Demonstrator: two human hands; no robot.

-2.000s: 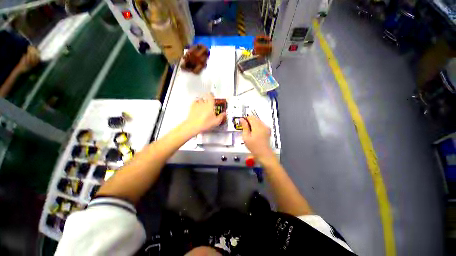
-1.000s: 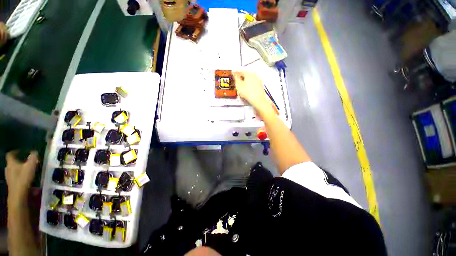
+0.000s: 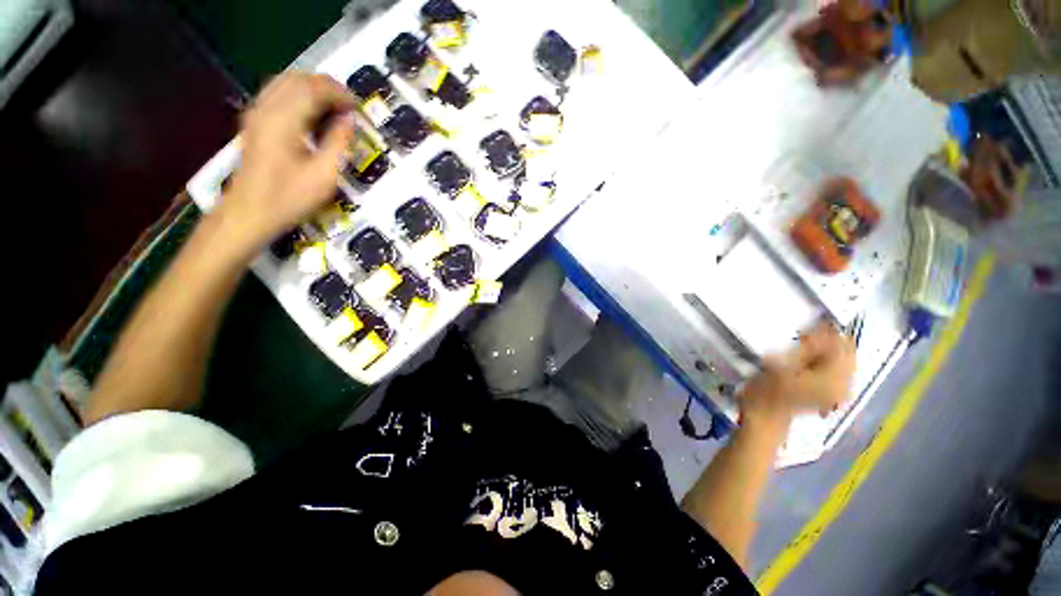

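A white blister tray [image 3: 646, 87] lies at the upper left, with rows of black watch housings [image 3: 449, 172] and attached silver-yellow batteries. My left hand [image 3: 291, 146] is over the tray's left side, fingers bent down at a unit; the fingertips are partly hidden, so I cannot tell if it is gripped. The orange-brown fixture [image 3: 834, 224] sits on the white press bed with a small yellow-and-dark unit in its centre. My right hand [image 3: 809, 370] is blurred near the bed's front right corner, fingers curled, close to thin dark tools; whether it holds anything cannot be told.
A pale keyed device [image 3: 937, 256] lies at the bed's right rear. More orange-brown blocks [image 3: 840, 44] stand at the back. The bed's blue edge [image 3: 605, 305] faces me. A green conveyor belt [image 3: 250, 332] runs under the tray. A yellow floor line [image 3: 890, 437] is at the right.
The view has swung left over the tray. My left hand has come in from the far left edge onto the tray units. My right hand has left the fixture and moved to the bed's front right.
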